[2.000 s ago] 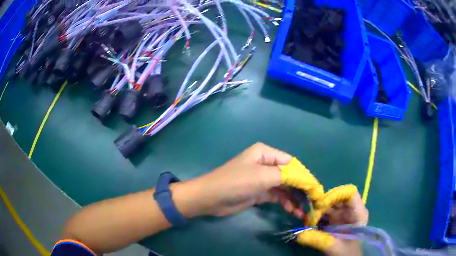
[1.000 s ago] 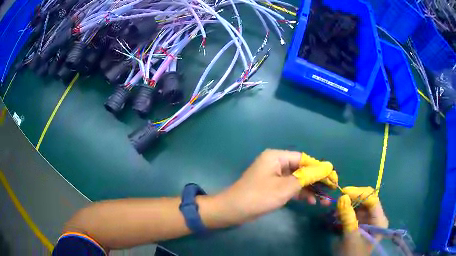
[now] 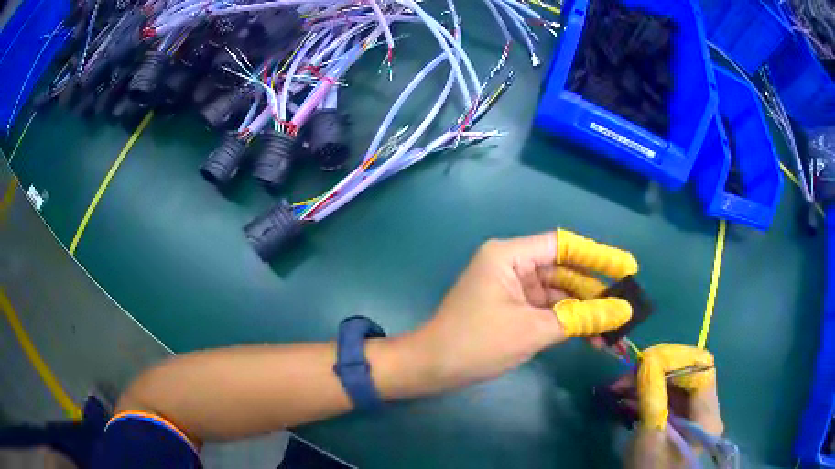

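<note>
My left hand (image 3: 513, 307), with yellow finger cots on thumb and fingers, holds a black connector housing (image 3: 632, 307) between thumb and fingers. Thin red and yellow core wires (image 3: 626, 348) run from the housing's lower side towards my right hand. My right hand (image 3: 677, 394), also in yellow cots, pinches a thin wire between thumb and finger, just below and right of the housing. Grey-lilac cables (image 3: 691, 441) hang below my right hand to the bottom edge. A dark part lies partly hidden beside my right hand; I cannot tell what it is.
Wire harnesses with round black connector shells (image 3: 273, 231) are piled at upper left on the green mat (image 3: 412, 247). The larger blue bin (image 3: 632, 147) of black housings stands at upper right, with a narrower blue bin (image 3: 746, 209) beside it. Grey floor shows lower left.
The black housing now shows clearly in my left hand, whose fingers have spread and shifted slightly right and up. My right hand has moved right. The bench view has shifted slightly.
</note>
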